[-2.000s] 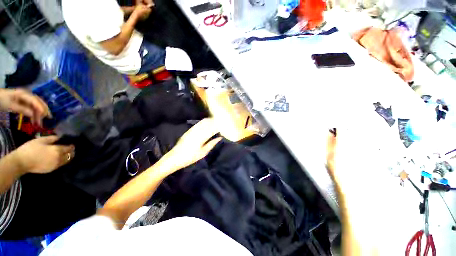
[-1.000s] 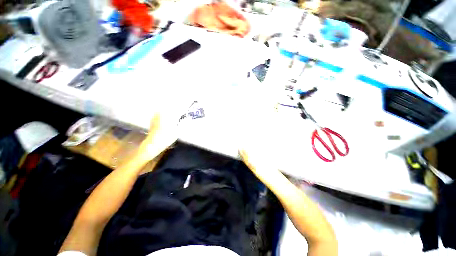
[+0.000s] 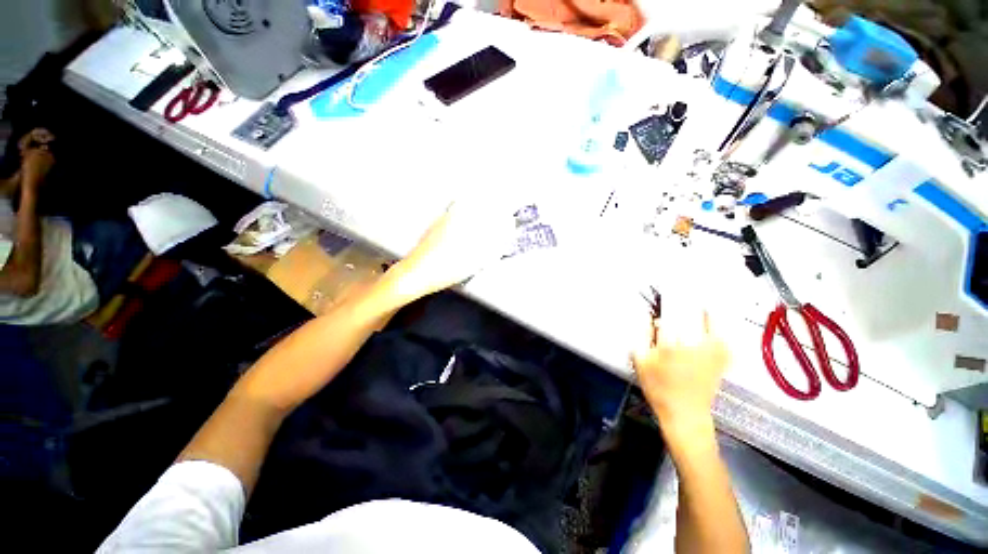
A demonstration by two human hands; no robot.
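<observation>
My left hand (image 3: pixel 442 258) is over the white table's front edge, beside small printed grey pieces (image 3: pixel 533 232); it is washed out by glare, and its fingers and any hold cannot be made out. My right hand (image 3: pixel 683 363) is over the tabletop to the right, holding small thread snips (image 3: pixel 654 305) with dark points upward. The black garment (image 3: pixel 406 417) lies heaped over my lap, with a thin white loop or tag (image 3: pixel 446 371) on it.
Red-handled scissors (image 3: pixel 807 348) lie right of my right hand. A white and blue sewing machine (image 3: pixel 856 162) stands behind. A phone (image 3: pixel 469 74) lies farther back. A carton (image 3: pixel 314 271) is under the left edge. A person's arm (image 3: pixel 30 216) is far left.
The view has swung from the left side to the table. The other person's hands on the dark cloth are out of view. My right hand has moved farther onto the tabletop, and the snips now show.
</observation>
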